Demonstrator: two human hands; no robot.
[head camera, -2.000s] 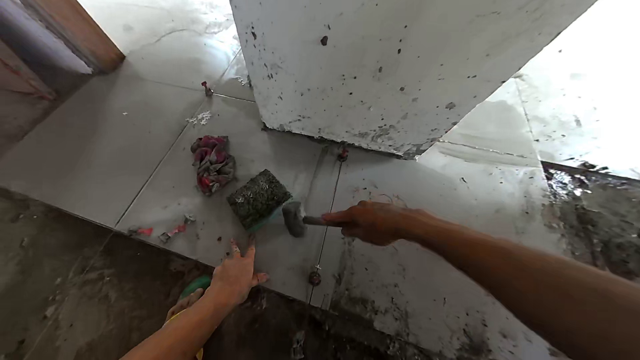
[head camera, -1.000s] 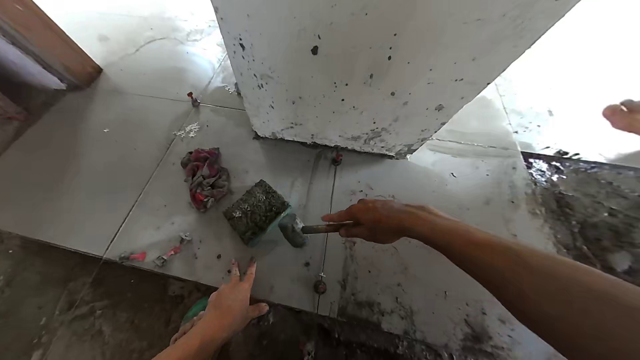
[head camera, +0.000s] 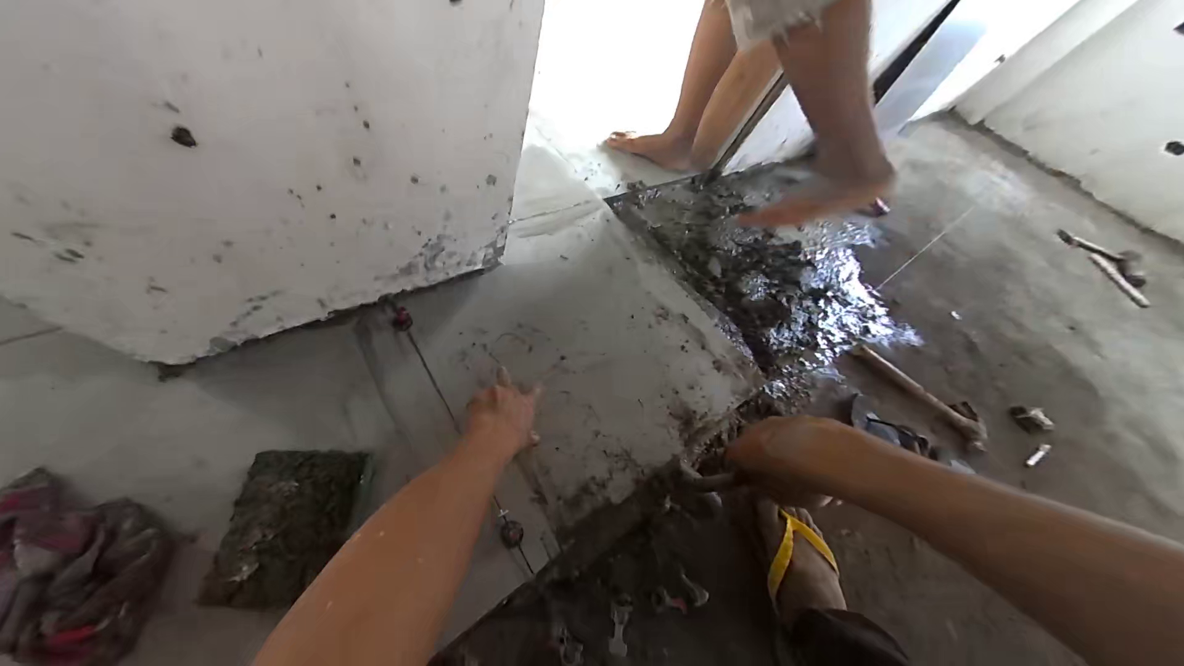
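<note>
My left hand (head camera: 504, 413) lies on a mortar-smeared floor tile (head camera: 601, 342), fingers apart, with nothing in it. Down at the tile's front right corner, my right hand (head camera: 782, 458) is closed around the handle of a tool (head camera: 708, 479); the tool's head is hard to make out. Red tile-leveling clips (head camera: 400, 318) stand in the joint left of my left hand. A dirty green scouring pad (head camera: 289, 527) lies on the tiles beside my left forearm, and a crumpled red and grey rag (head camera: 74, 573) is at the lower left.
A speckled white pillar (head camera: 259, 157) rises at upper left. Wet mortar (head camera: 768, 268) covers the floor past the tile. Another person's bare feet (head camera: 823, 196) are near it. A wooden-handled hammer (head camera: 920, 393) lies at right. My foot in a yellow-strapped sandal (head camera: 803, 555) is below my right hand.
The view has swung far to the right. My left hand has moved from near the scouring pad onto the smeared tile; my right hand has moved to that tile's corner. Another person's legs now show.
</note>
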